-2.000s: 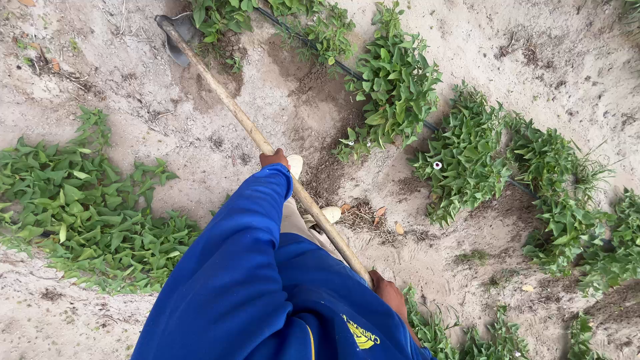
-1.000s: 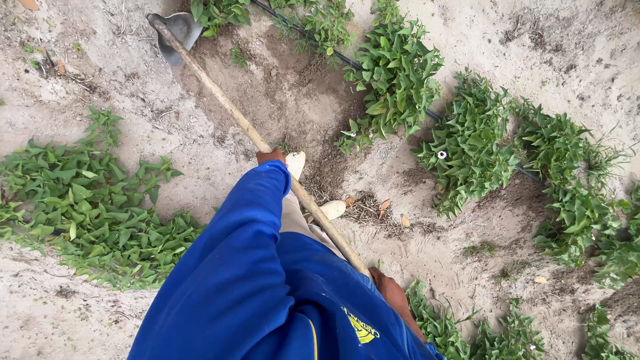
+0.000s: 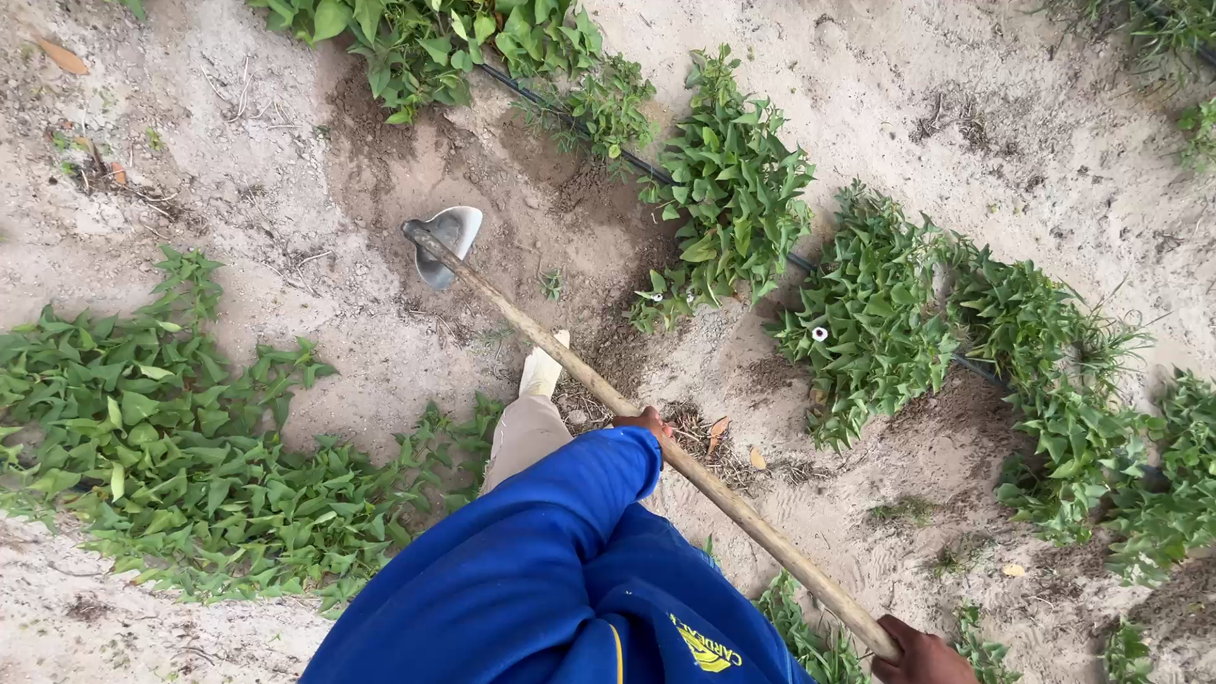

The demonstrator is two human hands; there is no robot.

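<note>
A hoe with a long wooden handle (image 3: 541,334) lies diagonally across the view, its metal blade (image 3: 445,249) at the soil left of the upper middle. My left hand (image 3: 646,423), at the end of a blue sleeve, is closed around the middle of the handle. At the lower right, my right hand (image 3: 920,655) grips the handle near its butt end. A light-coloured shoe (image 3: 541,370) shows just below the handle, between the blade and my left hand. Loosened, darker soil (image 3: 532,218) surrounds the blade.
Leafy vine plants (image 3: 741,190) grow in a row along a black irrigation hose (image 3: 518,87), running from upper left to right. Another leafy patch (image 3: 190,456) spreads at the left. Dry plant debris (image 3: 698,442) lies beside my left hand.
The hoe blade has moved from the upper left down and right, closer to my feet. My right hand has moved down and right with the handle's end. Both hands keep hold.
</note>
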